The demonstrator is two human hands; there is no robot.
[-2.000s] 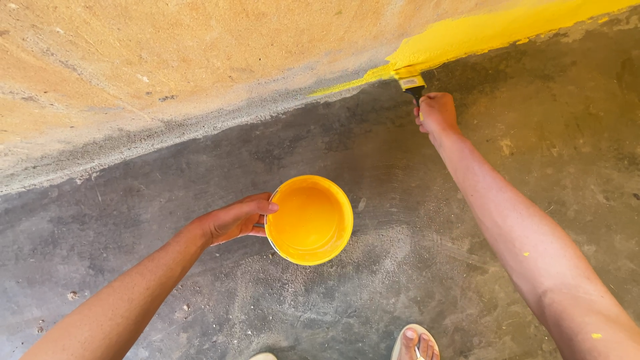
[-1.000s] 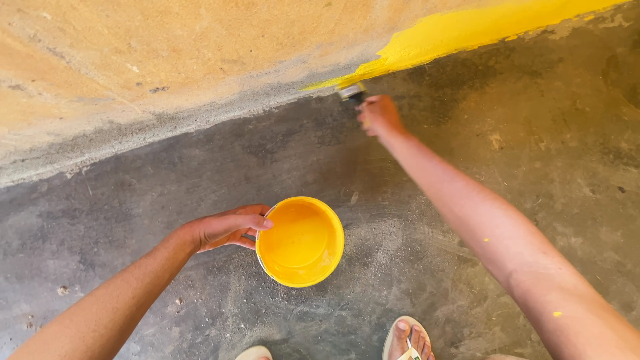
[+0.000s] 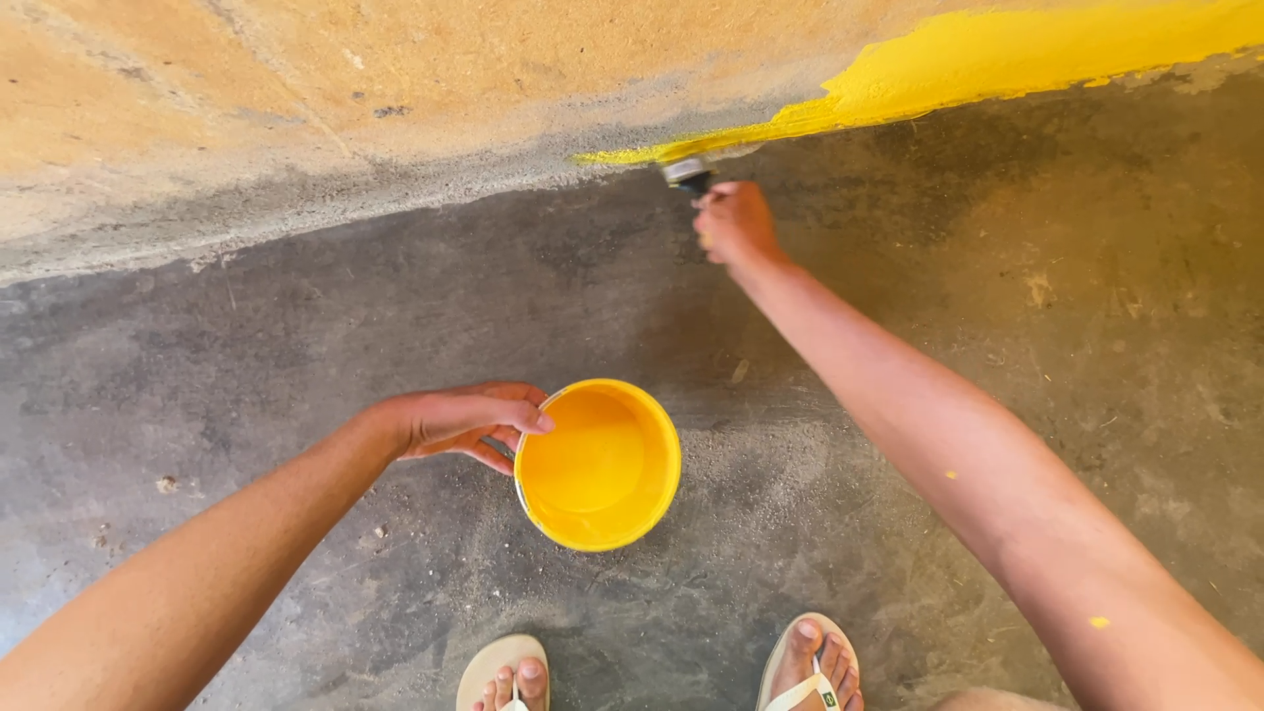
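My left hand [image 3: 472,423] grips the side of a round bucket of yellow paint [image 3: 597,464], with the thumb over its rim and the fingers against its outside. My right hand [image 3: 736,222] holds a paintbrush [image 3: 688,174] by its dark handle. The brush's metal band shows, and its bristles meet the wall's bottom edge at a thin streak of wet yellow paint [image 3: 780,126]. That streak widens to the right into a solid yellow band. Left of the brush, the wall base is bare grey and tan.
A rough tan wall [image 3: 415,89] runs across the top and meets a grey concrete floor [image 3: 395,276]. Grit and small crumbs lie on the floor around the bucket. My feet in flip-flops [image 3: 509,671] stand at the bottom edge.
My right hand has moved left along the wall base with the brush, and the thin yellow streak reaches further left along the wall. My left hand still holds the bucket.
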